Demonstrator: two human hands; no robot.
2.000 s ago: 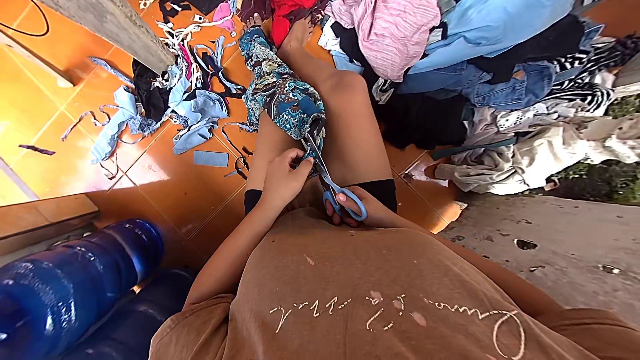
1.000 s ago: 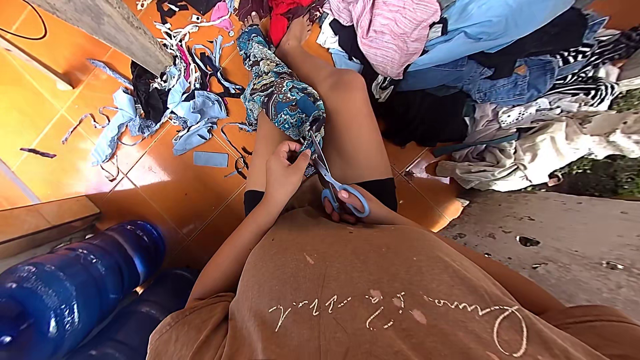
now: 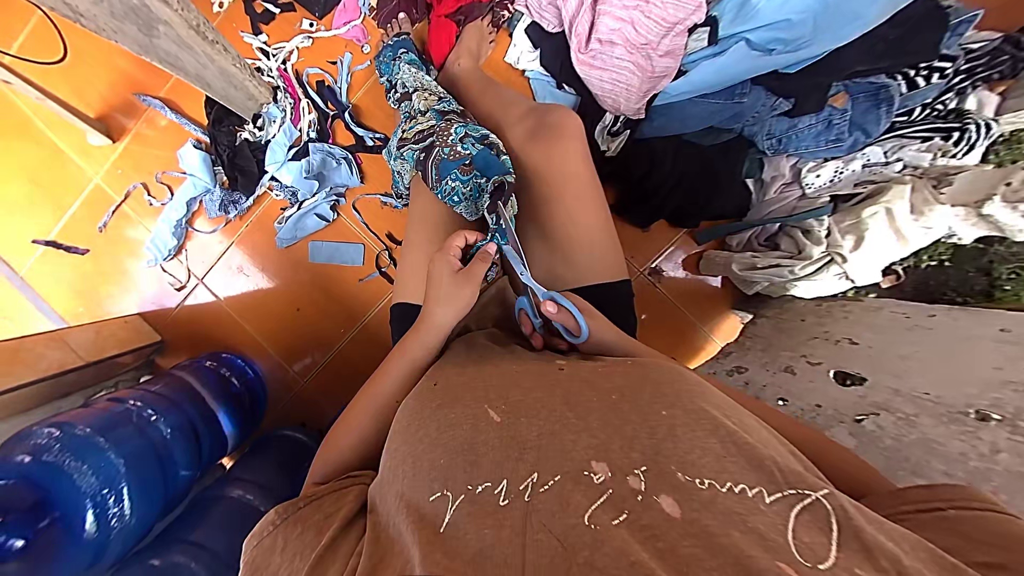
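A blue paisley-patterned cloth (image 3: 468, 164) lies along one of my legs, from the foot to above the knee. My left hand (image 3: 460, 280) pinches a narrow strip of this cloth at its near end, between thumb and fingers. My right hand (image 3: 556, 324) has its thumb and fingers through the blue handles of a pair of scissors (image 3: 524, 276). The scissors point away from me, with the blades spread a little and their tips at the near edge of the cloth, just right of my left hand. Part of my right hand is hidden behind the handles.
Light blue cloth scraps (image 3: 316, 180) and a flat blue-grey rectangle (image 3: 336, 253) lie on the orange tiled floor at left. A pile of clothes (image 3: 840, 120) spreads at right, beside rough concrete (image 3: 864, 384). Large blue plastic water bottles (image 3: 152, 436) lie at lower left. A post (image 3: 168, 52) stands at upper left.
The fingers of my left hand have shifted slightly at the strip of cloth, and the scissor blades have changed their angle a little. The cloth stays on my leg.
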